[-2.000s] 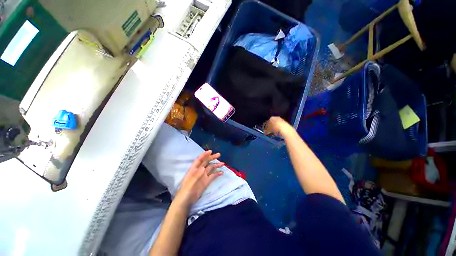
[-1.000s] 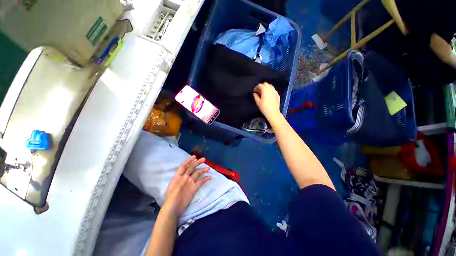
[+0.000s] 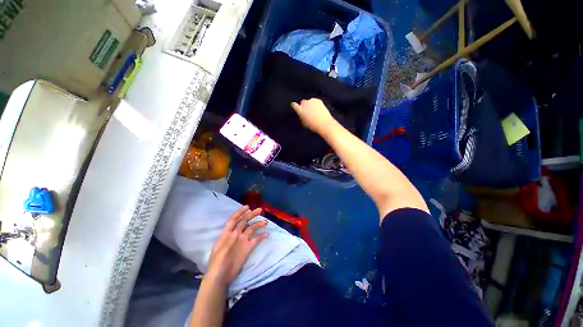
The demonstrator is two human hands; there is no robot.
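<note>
Black cloth [image 3: 281, 83] lies in a large blue mesh-sided crate [image 3: 381, 89] to the right of the table. My right hand [image 3: 313, 115] is over the cloth in the crate, fingers bent; whether it pinches the cloth cannot be told. My left hand [image 3: 236, 246] rests on my thigh, fingers apart and empty. A smartphone [image 3: 250, 139] with a lit pink-and-white screen lies at the crate's near left corner. A crumpled light blue bag [image 3: 313, 51] is at the crate's far end.
The white sewing table [image 3: 96, 217] with its ruler-marked edge is at left, with the cream machine bed [image 3: 54, 153] and a blue piece [image 3: 39, 200] on it. Another blue crate [image 3: 438, 121] and a wooden stool frame [image 3: 461, 38] stand right. An orange bag [image 3: 208, 159] is under the table.
My right hand has moved from the crate's near rim onto the black cloth, then further left over it. My left hand stays on my thigh. The view has shifted somewhat.
</note>
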